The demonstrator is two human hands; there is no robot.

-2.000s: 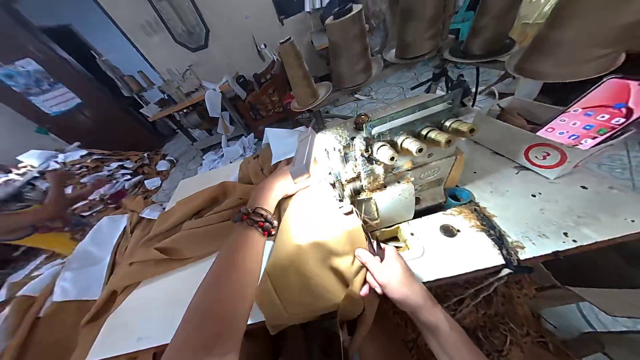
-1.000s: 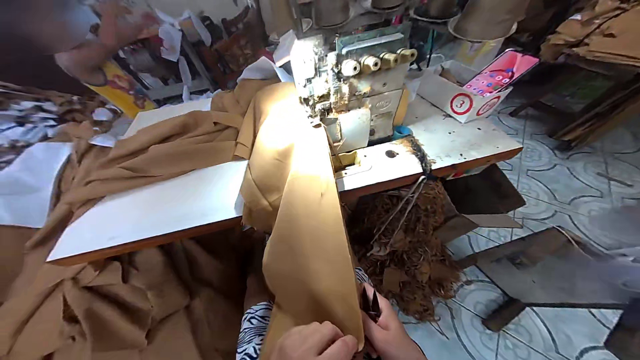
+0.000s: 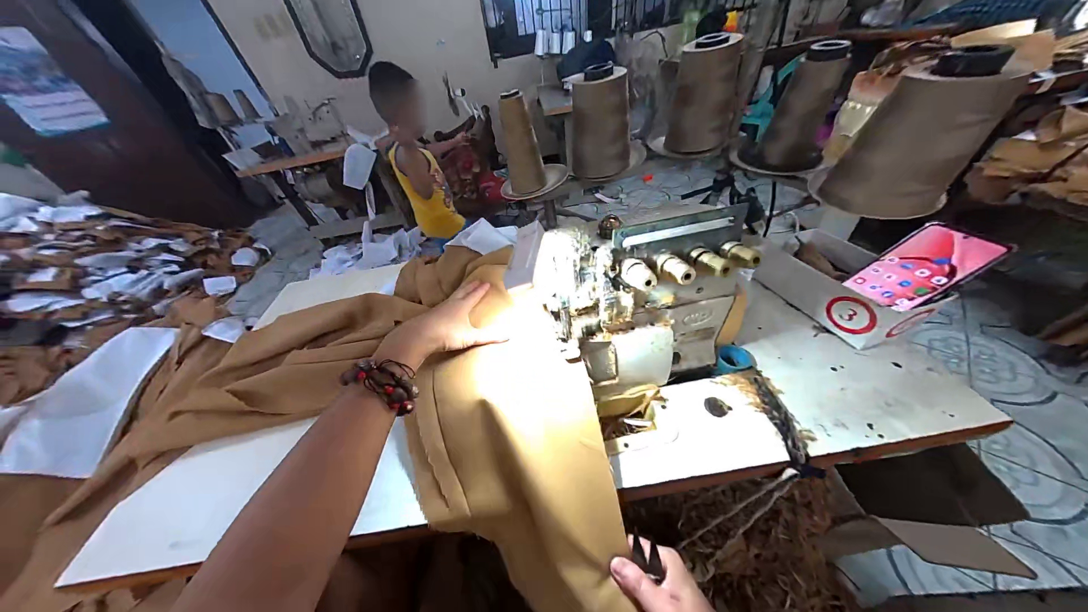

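Observation:
Tan fabric (image 3: 544, 459) lies under the brightly lit needle area of an overlock sewing machine (image 3: 671, 314) and hangs over the table's front edge. My left hand (image 3: 463, 323), with a beaded bracelet on the wrist, rests flat on the fabric just left of the machine, its fingers partly lost in glare. Low in the view, my right hand (image 3: 659, 582) holds small dark thread snips (image 3: 648, 559), points up, and touches the fabric's right edge. More tan fabric (image 3: 314, 348) lies bunched on the table at the left.
Thread cones (image 3: 599, 123) stand behind the machine. A phone (image 3: 931, 265) leans on a white box (image 3: 837, 297) at the right. A person in a yellow top (image 3: 425, 187) is at the back. Fabric scraps (image 3: 102, 280) cover the floor at left; an open cardboard box (image 3: 943, 510) lies below right.
One second ago both hands were low at the hanging fabric; now my left hand is up on the fabric beside the machine. The view has swung back up.

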